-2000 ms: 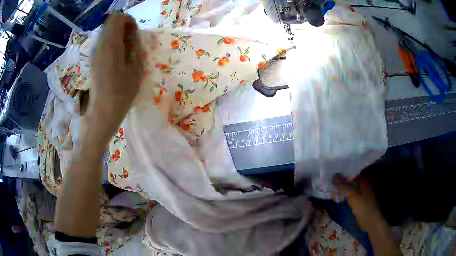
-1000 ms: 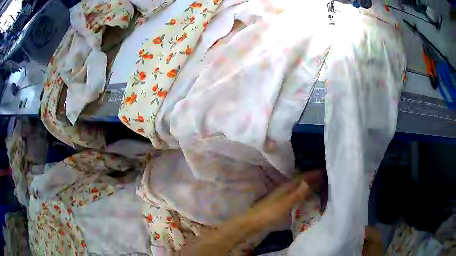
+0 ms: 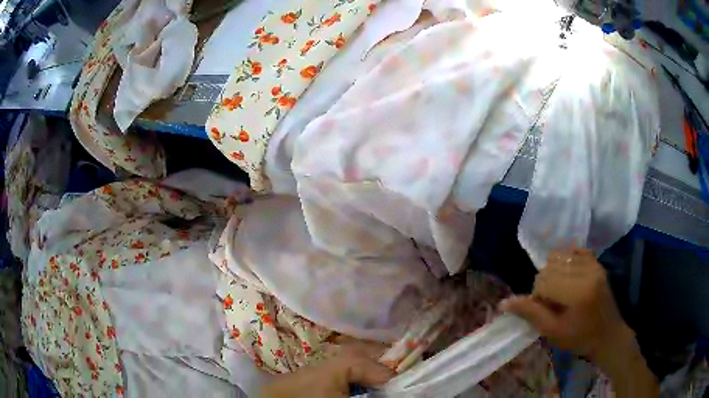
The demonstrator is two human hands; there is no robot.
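Note:
The whitish-pink garment panel (image 3: 389, 132) lies wrong side up over the table and hangs off its front edge. Its right part runs under the bright lamp at the needle (image 3: 566, 31). My right hand (image 3: 575, 299) is closed on the pale cloth below the table edge. A gathered white strip of cloth (image 3: 474, 357) runs from it down to my left hand (image 3: 334, 377), at the bottom of the picture. My left hand's fingers are at the strip's lower end, partly blurred and cut off. A floral panel (image 3: 288, 70), right side up, lies left of the pale panel.
A crumpled floral bundle (image 3: 148, 70) hangs over the table's left edge. A large floral and white heap (image 3: 155, 303) lies below the table. The ruler-marked front edge (image 3: 676, 206) shows at right. An orange-handled tool (image 3: 690, 136) lies right of the needle.
My left hand has left the table cloth and reached down below the edge. The pale panel now spreads at centre. My right hand has come into clear view, gripping cloth. The view has shifted.

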